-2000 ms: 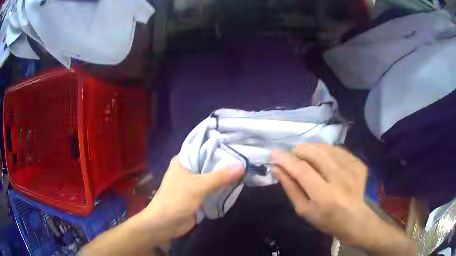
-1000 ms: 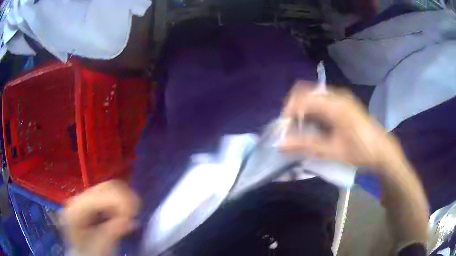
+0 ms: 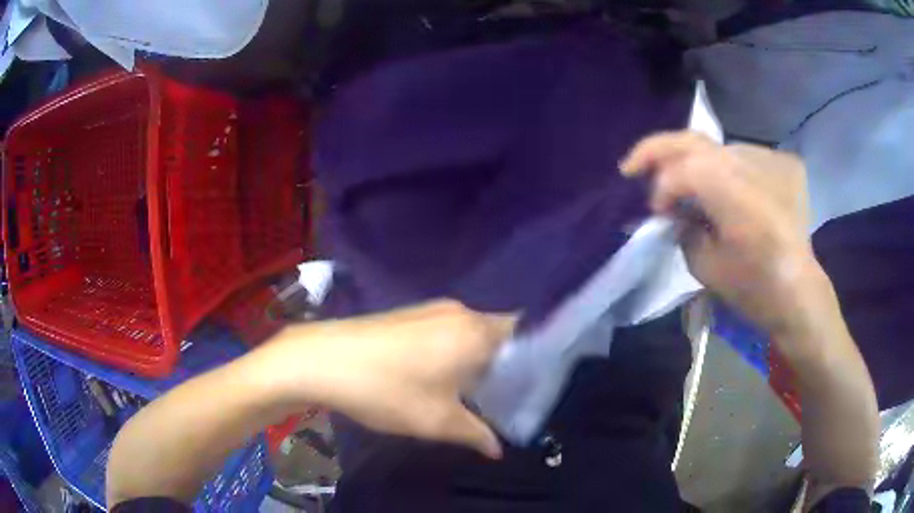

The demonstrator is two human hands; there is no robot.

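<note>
A dark navy-purple garment panel [image 3: 431, 170] is spread over the lap. A pale panel [image 3: 571, 341] runs diagonally along its near edge, with a pale tip sticking up beyond my right hand. My right hand [image 3: 737, 215] is closed on the upper right end of the pale panel, fingers bent. My left hand [image 3: 421, 371] is at its lower left end, with the cloth edge between thumb and fingers; the fingertips are partly hidden. Both hands are slightly blurred. Any snips inside my right hand cannot be made out.
A red plastic basket [image 3: 155, 220] stands left of the lap, above a blue basket [image 3: 60, 401]. Pale cloth [image 3: 190, 25] hangs at the upper left. Pale pieces [image 3: 862, 140] and dark cloth [image 3: 872, 291] are piled at the right.
The pale panel was bunched in both hands, then opened out into a diagonal strip. My left hand left it, then came back to its lower end. My right hand moved up and right.
</note>
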